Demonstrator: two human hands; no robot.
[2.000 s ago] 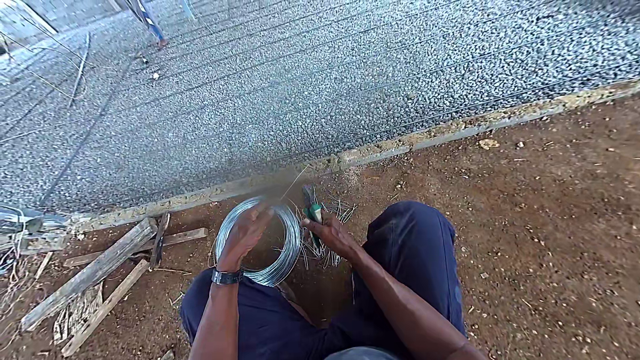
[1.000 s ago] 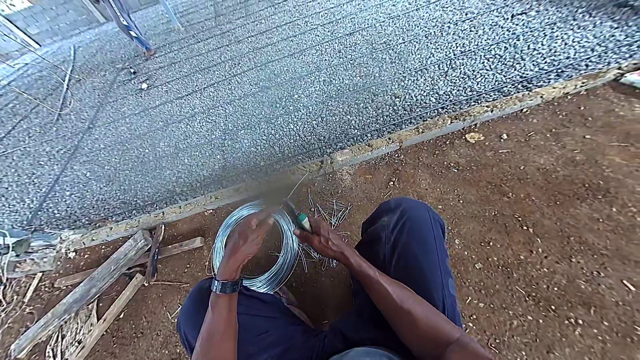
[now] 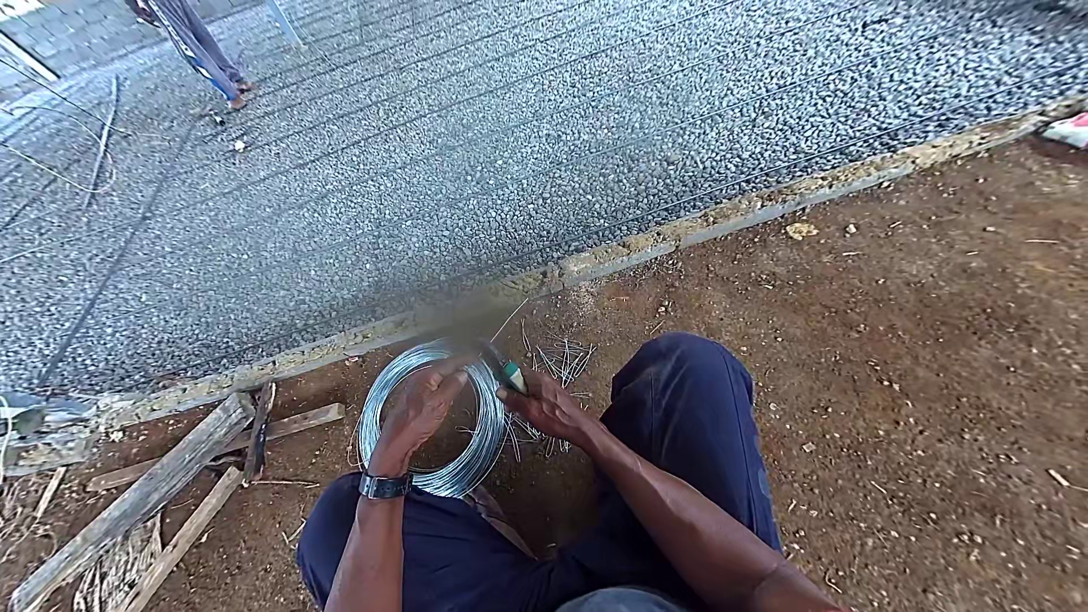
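A coil of shiny metal wire point(image 3: 371, 425) stands between my knees. My left hand point(image 3: 422, 410), with a dark watch on the wrist, is closed at the coil's upper part, its fingertips partly lost in a blur. My right hand point(image 3: 548, 404) grips hand pliers with green-and-white handles point(image 3: 514, 376); their jaws are dark and blurred, so I cannot tell whether they touch the wire. A thin wire end point(image 3: 510, 319) sticks up above the pliers. Cut wire pieces point(image 3: 565, 359) lie scattered on the soil beside and below my right hand.
A low concrete edge point(image 3: 595, 263) separates the brown soil from a gravel bed point(image 3: 510, 153) crossed by long thin bars. Weathered wooden boards point(image 3: 140, 501) lie at the lower left. A person's legs point(image 3: 195, 42) stand on the gravel at the upper left.
My right hand stays around the pliers and my left hand stays at the coil. The view has shifted slightly. Nothing has plainly been let go or picked up.
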